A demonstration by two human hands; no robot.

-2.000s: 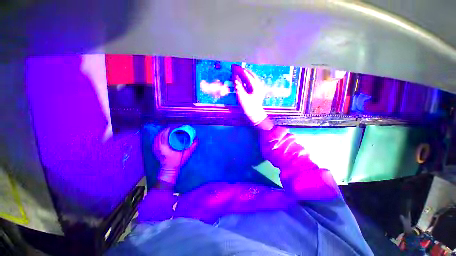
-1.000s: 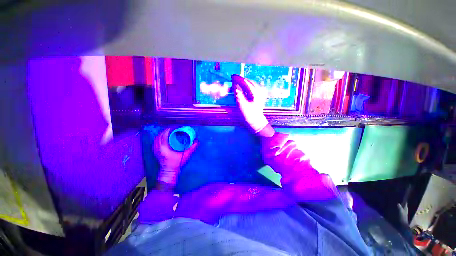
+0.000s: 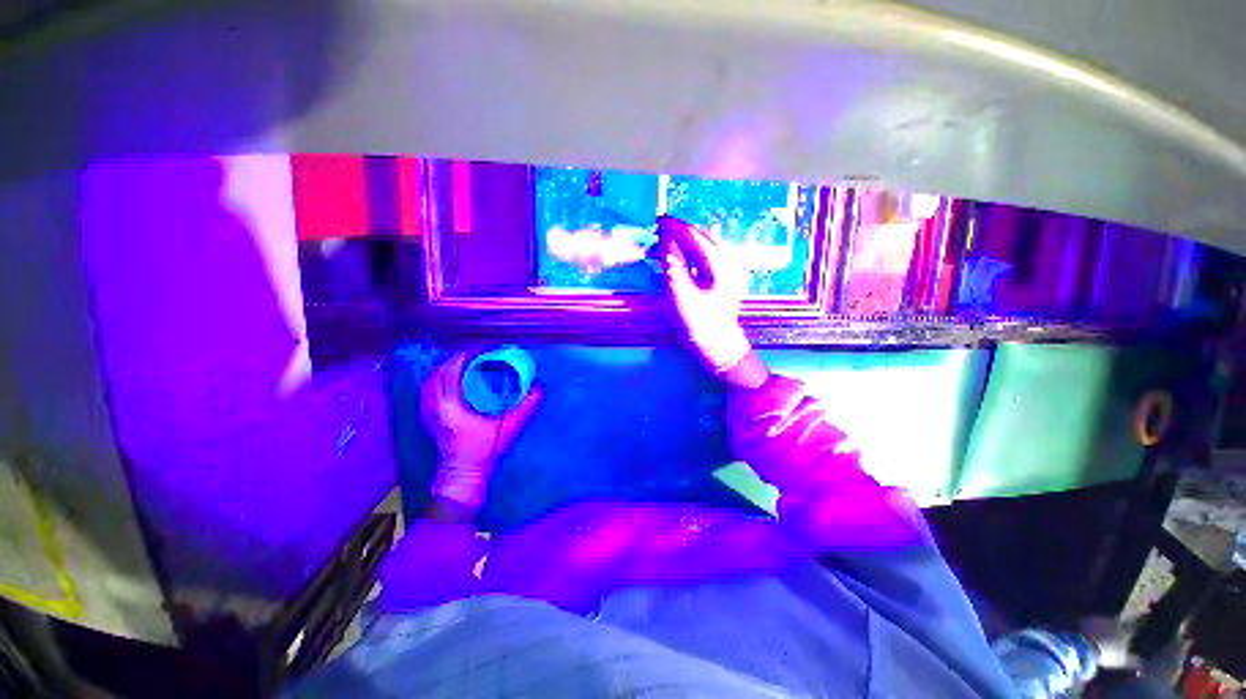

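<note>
A circuit board (image 3: 590, 253), bright blue under the violet light, lies flat inside a thin carrier frame (image 3: 508, 298). My gloved right hand (image 3: 707, 294) is over the middle of the board, fingers pinched together. Something small and dark seems to be at the fingertips; its tip is hard to make out. My gloved left hand (image 3: 467, 430) holds a small round teal cup (image 3: 497, 380) upright, mouth up, over the blue-lit mat (image 3: 615, 437). The upper edge of the board is hidden by the pale hood.
The pale hood (image 3: 547, 82) crosses the top of the view. Dark conveyor rails (image 3: 875, 331) run left to right. An orange ring (image 3: 1153, 417) lies on the green mat at the right. A violet-lit panel (image 3: 205, 396) stands at the left. A slatted black thing (image 3: 328, 601) is at the lower left.
My right hand has moved slightly to the right and down over the board. My left hand and the cup have hardly moved.
</note>
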